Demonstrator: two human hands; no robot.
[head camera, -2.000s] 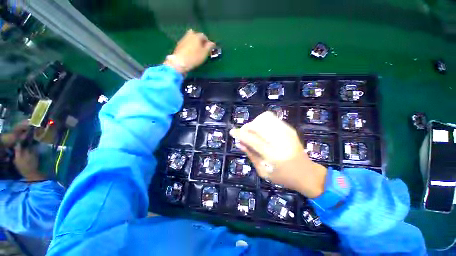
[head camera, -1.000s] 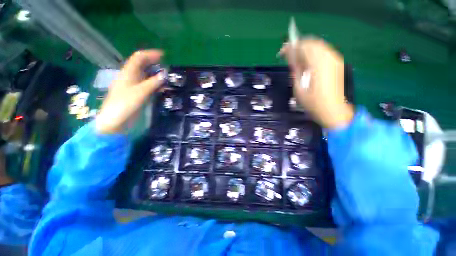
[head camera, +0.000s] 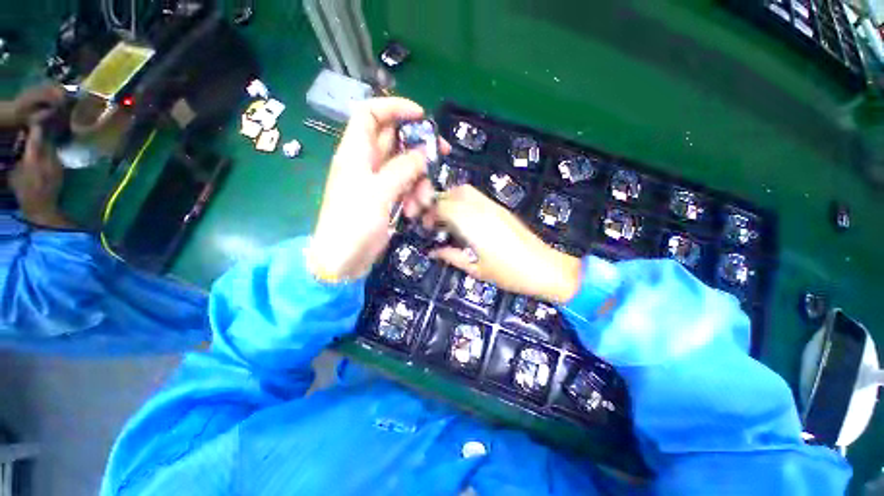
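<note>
My left hand (head camera: 359, 194) holds a small open electronic unit (head camera: 419, 134) upright between thumb and fingers, above the tray's back left corner. Its parts are blurred. My right hand (head camera: 504, 247) is just below and right of it, its fingers pinched close to my left fingertips. A thin bright sliver of the tweezers (head camera: 395, 215) shows by the fingers; the rest is hidden. The black compartment tray (head camera: 441, 334) lies under my hands, with similar units in its pockets.
A grey block (head camera: 337, 94) and metal post (head camera: 339, 34) stand behind my left hand. White-yellow pieces (head camera: 264, 124) lie left. A loose unit (head camera: 394, 53) is at the back. A phone (head camera: 836, 378) rests on a white round base at right. Another person's hands (head camera: 39, 165) are at far left.
The view has turned, so the tray appears slanted. My left hand first reached to a loose unit behind the tray and now holds a unit up. My right hand has come over beside it.
</note>
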